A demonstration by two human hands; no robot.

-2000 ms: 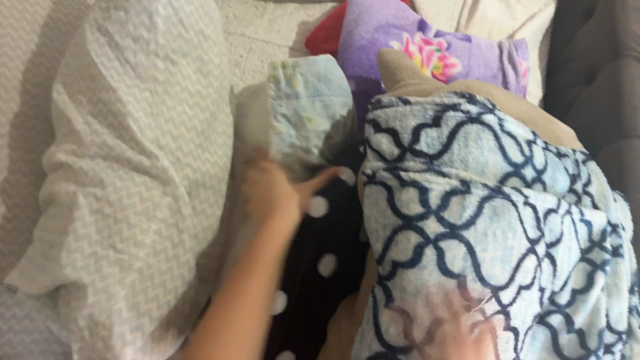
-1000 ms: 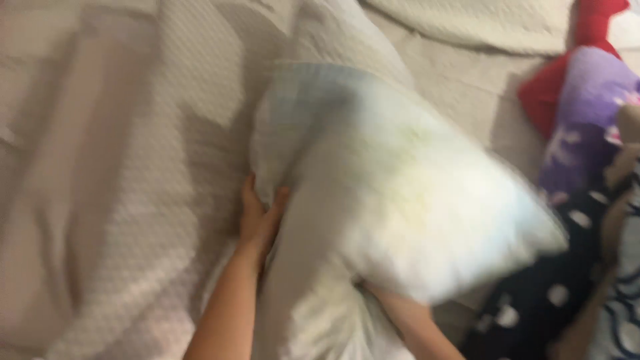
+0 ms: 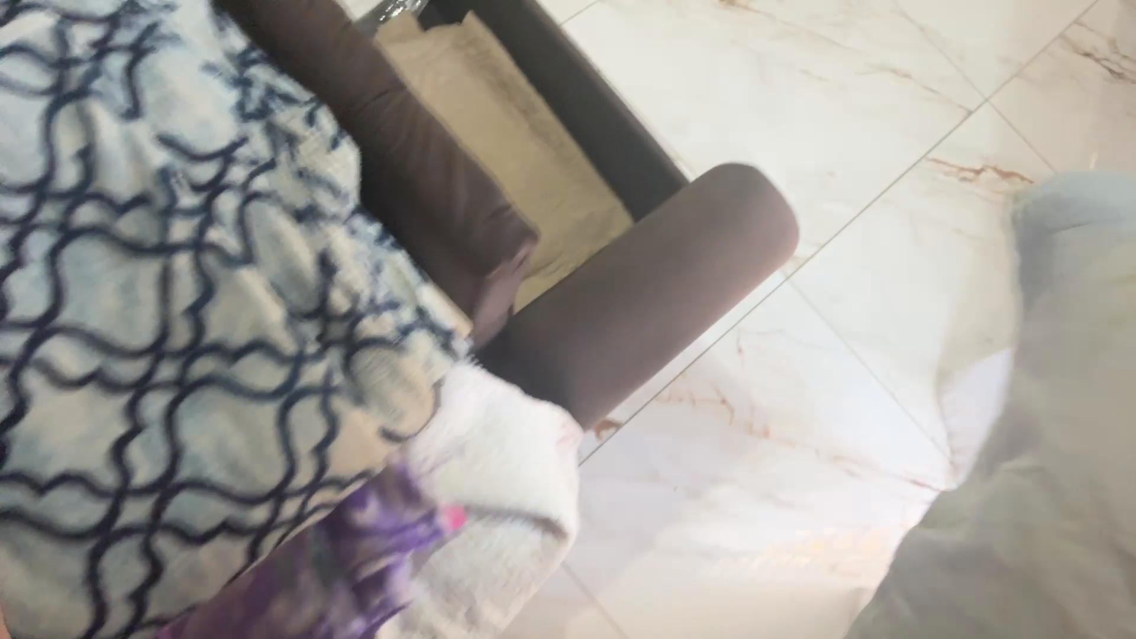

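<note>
Neither of my hands can be made out in the head view. Along the right edge hangs a pale, blurred cloth [image 3: 1047, 426] above the floor; what holds it is out of sight. A blue and white blanket with a dark lattice pattern [image 3: 204, 293] fills the left side. Against its lower edge lie a purple patterned cloth [image 3: 328, 559] and a white fluffy cloth [image 3: 506, 479], bunched together.
A brown sofa armrest or bolster [image 3: 657, 284] juts over the marble-look tiled floor [image 3: 843, 373]. Beside it, a brown cushion [image 3: 417, 151] borders an open compartment with a beige lining [image 3: 524, 133].
The view has swung far, from the bedding to the sofa's end and the floor. One second ago both my hands were at a pale pillow; now they are out of sight.
</note>
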